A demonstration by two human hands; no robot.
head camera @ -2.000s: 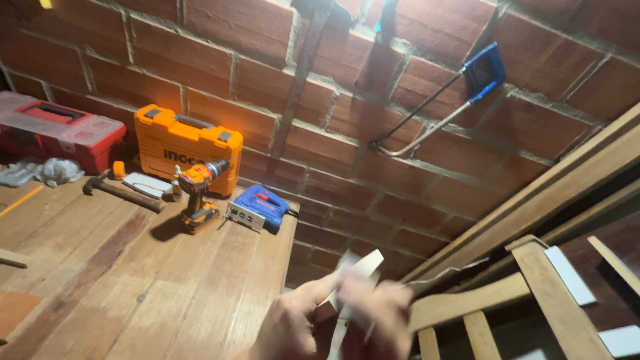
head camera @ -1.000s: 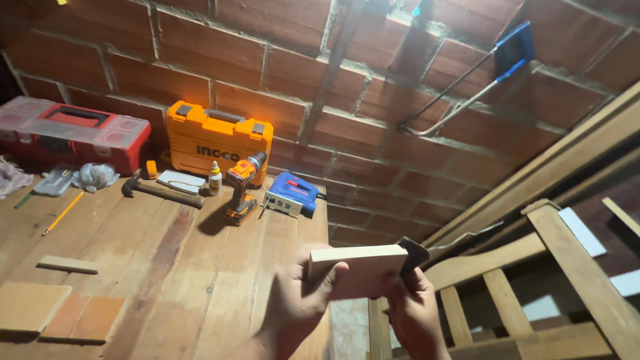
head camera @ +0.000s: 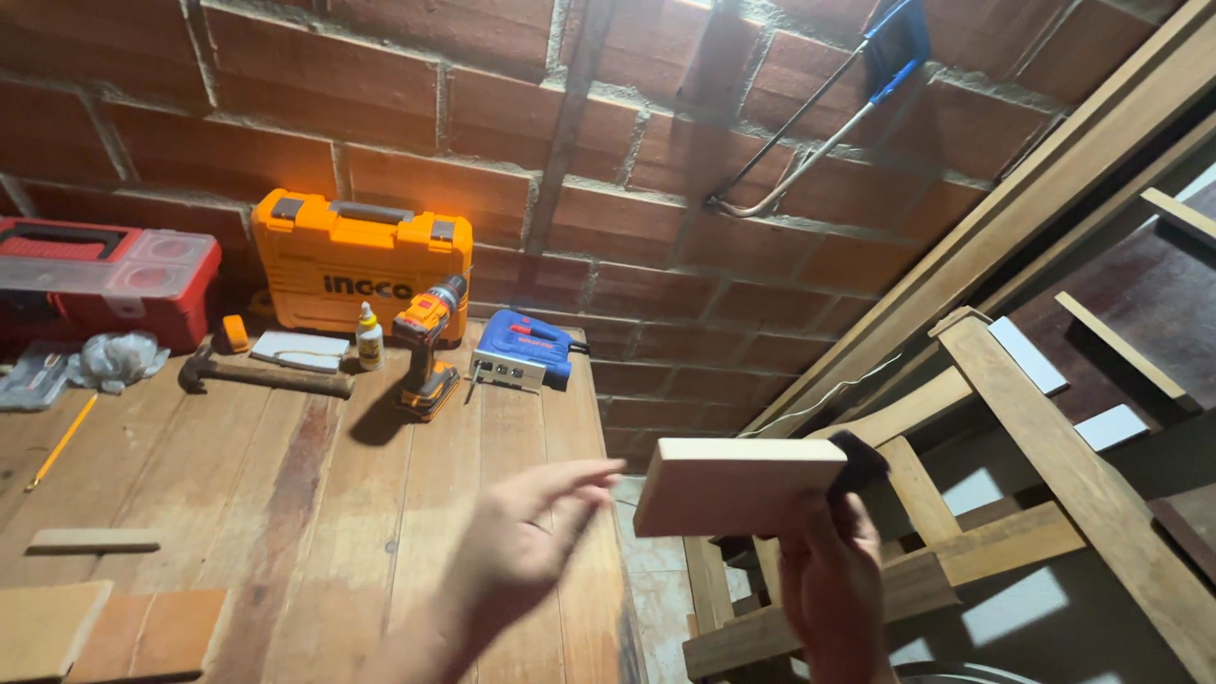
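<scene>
A rectangular wooden block [head camera: 731, 489], its pale edge facing up, is held in my right hand [head camera: 836, 575] beyond the workbench's right edge. A dark piece, perhaps sandpaper [head camera: 858, 464], sits at the block's right end by the same hand; its kind is hard to tell. My left hand [head camera: 537, 532] is off the block, just to its left, fingers apart and slightly blurred, with nothing in it. Part of the right hand's fingers is hidden behind the block.
On the wooden workbench [head camera: 456, 513] stand an orange cordless drill [head camera: 426, 347], a blue jigsaw [head camera: 527, 347], a glue bottle [head camera: 370, 340], a hammer [head camera: 271, 376], an orange case [head camera: 366, 266] and a red toolbox [head camera: 180, 285]. A hacksaw [head camera: 826, 142] hangs on the brick wall. Wooden frames [head camera: 1073, 494] lie at right.
A second ago both hands were on the block; my left hand has let go and moved left. The right hand still holds it. Two seconds ago the hands were blurred with motion.
</scene>
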